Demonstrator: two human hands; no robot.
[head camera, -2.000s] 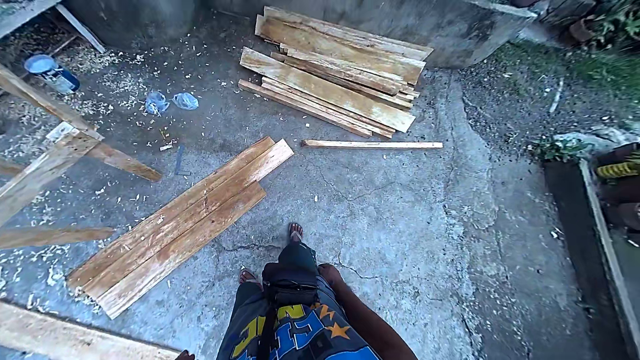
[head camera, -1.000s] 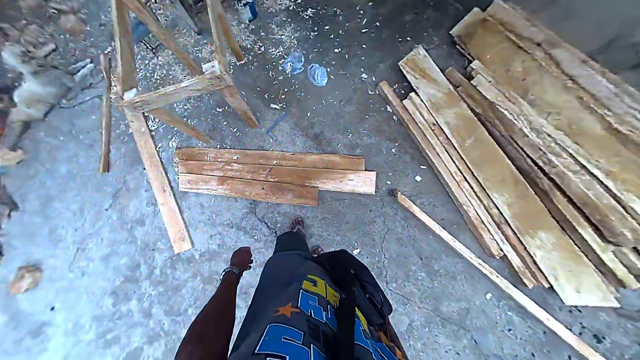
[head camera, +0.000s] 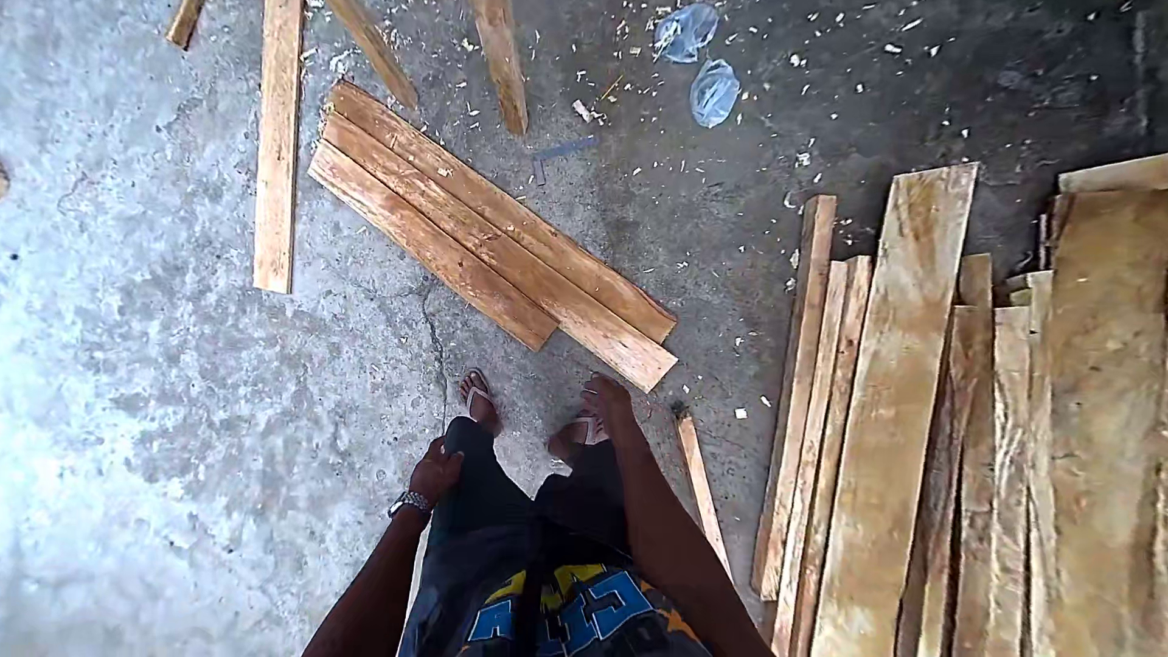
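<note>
My left hand (head camera: 436, 471), with a metal-banded watch at the wrist, hangs at the left trouser leg near the knee, its fingers loosely curled; nothing shows in it. My right hand (head camera: 610, 401) reaches down in front of the right foot, just below the near end of three wooden boards (head camera: 493, 233) lying side by side on the concrete floor. A gap seems to lie between that hand and the boards, and I see nothing held. The middle board sticks out past the one nearest me. To the right of my right foot a narrow wood strip (head camera: 703, 493) lies on the floor.
A large pile of rough planks (head camera: 899, 392) covers the right side. Wooden legs and a long board (head camera: 276, 155) stand or lie at the upper left. Clear plastic bags (head camera: 714, 92), a dark L-shaped square (head camera: 564, 149) and scattered wood shavings are on the concrete beyond the boards.
The view has turned and moved nearer the three boards. My right hand, hidden one second ago, now shows low by the boards' near end. My left hand remains beside my body.
</note>
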